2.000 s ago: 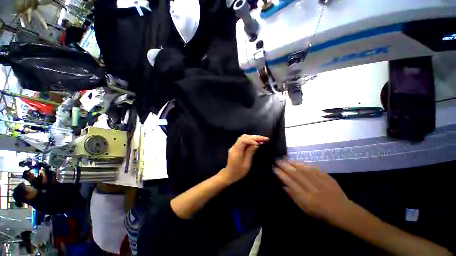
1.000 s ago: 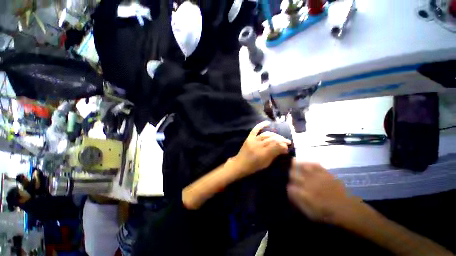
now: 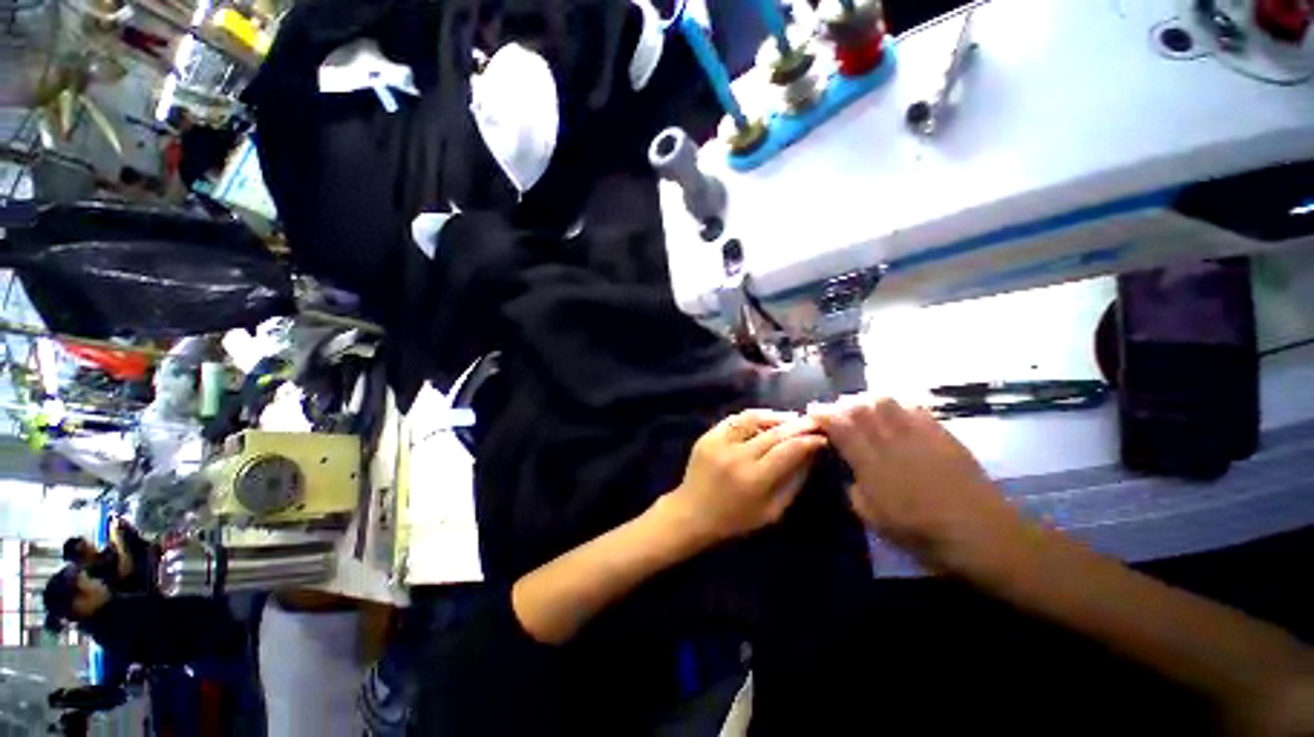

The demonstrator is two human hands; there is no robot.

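Observation:
A black garment piece (image 3: 620,346) lies limp across the table at the machine's end and hangs down under both hands. My left hand (image 3: 749,468) pinches its edge just in front of the presser foot area (image 3: 807,346). My right hand (image 3: 908,475) holds the same edge from the right, its fingertips touching the left hand's. The exact fold between the fingertips is hidden. The white sewing machine (image 3: 1038,159) with a blue stripe stands above the hands. The cloth's edge reaches under its lit end.
Dark thread snips (image 3: 1016,395) and a black smartphone (image 3: 1186,367) lie right of the needle. A black garment pile with white shapes (image 3: 516,115) is beyond the machine's end. Another machine (image 3: 288,478) and people (image 3: 108,605) are at the left.
Since two seconds ago, my hands have come together at the cloth's edge near the presser foot. Since one second ago, my right hand has closed in beside my left. The view has shifted.

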